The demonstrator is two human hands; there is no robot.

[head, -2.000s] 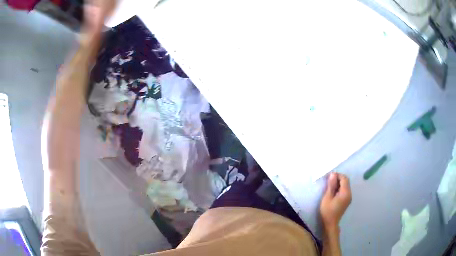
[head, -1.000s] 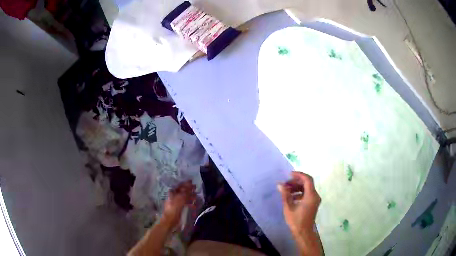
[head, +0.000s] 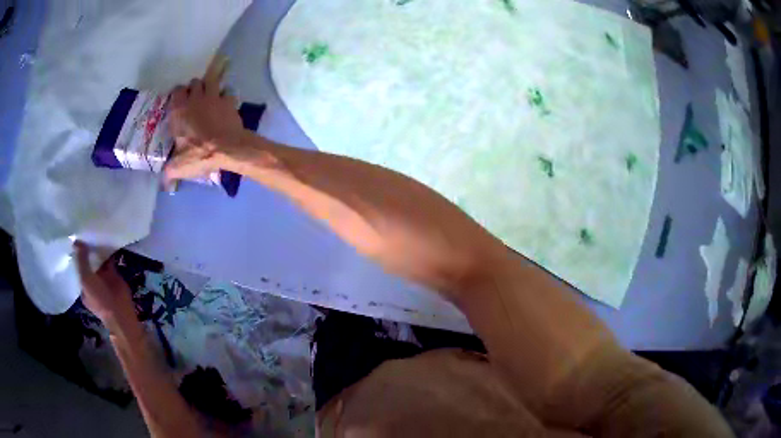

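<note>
My right hand (head: 204,128) lies over the cloth weight (head: 137,128), which has navy ends and a white-red patterned middle, and grips it. The weight rests at the edge of a white fabric piece (head: 68,184) on the left. A tan wooden strip (head: 217,73) shows beside my fingers, partly hidden. My left hand (head: 98,278) holds that fabric's near edge at the table's rim, with a fingertip on top. A large pale fabric stack (head: 445,111) with green printed motifs lies flat across the middle and right.
The blue-grey table (head: 231,231) has a near edge in front of me, with scraps (head: 248,325) heaped below. At the right lie a dark green clamp (head: 689,137), a slim green-handled tool (head: 664,236) and small pale cut pieces (head: 715,265).
The view has swung left. My right hand has crossed over and taken hold of the weight. My left hand has moved from above the scraps to the white fabric's edge.
</note>
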